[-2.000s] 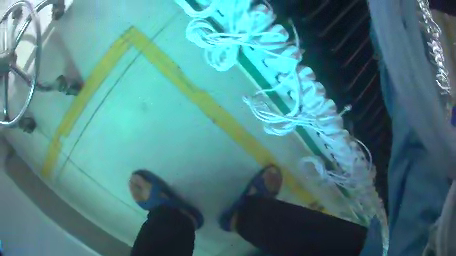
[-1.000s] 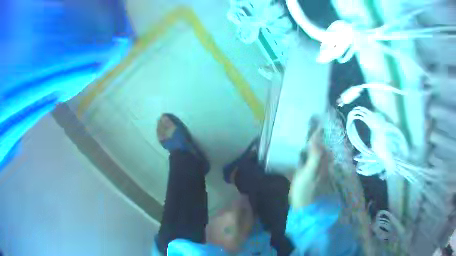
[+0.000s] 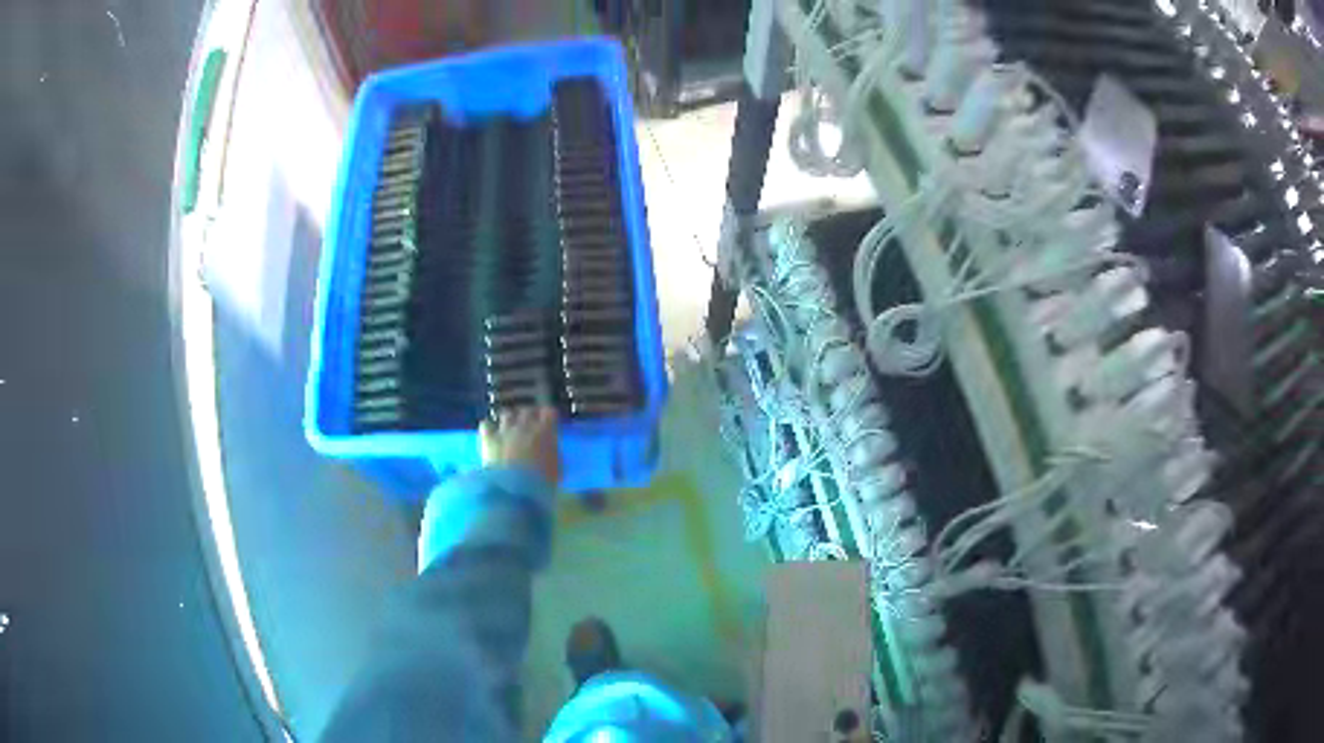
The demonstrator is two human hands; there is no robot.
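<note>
The blue slotted tray (image 3: 325,312) stands left of centre. Dark slab-like phones (image 3: 595,261) stand on edge in a left and a right row. A shorter group stands at the near end of the middle row, with dark slots beyond it. My left hand (image 3: 520,440) reaches over the near rim at that group. Its fingertips are at the nearest phones, and whether they grip one cannot be told. My right hand is not in view; only a light-blue sleeve shows at the bottom edge.
The tiered rack (image 3: 1002,363) runs along the right, with looped white cables (image 3: 908,312) on its edges and black ribs behind. Pale flat pieces (image 3: 1118,145) stand among the ribs. A pale box-like piece (image 3: 816,646) is at the lower middle. A grey-blue surface (image 3: 276,450) lies left.
The view has swung from the floor and cables to the whole blue tray. My left hand is now at its near rim. The hand seen beside the pale box is out of view.
</note>
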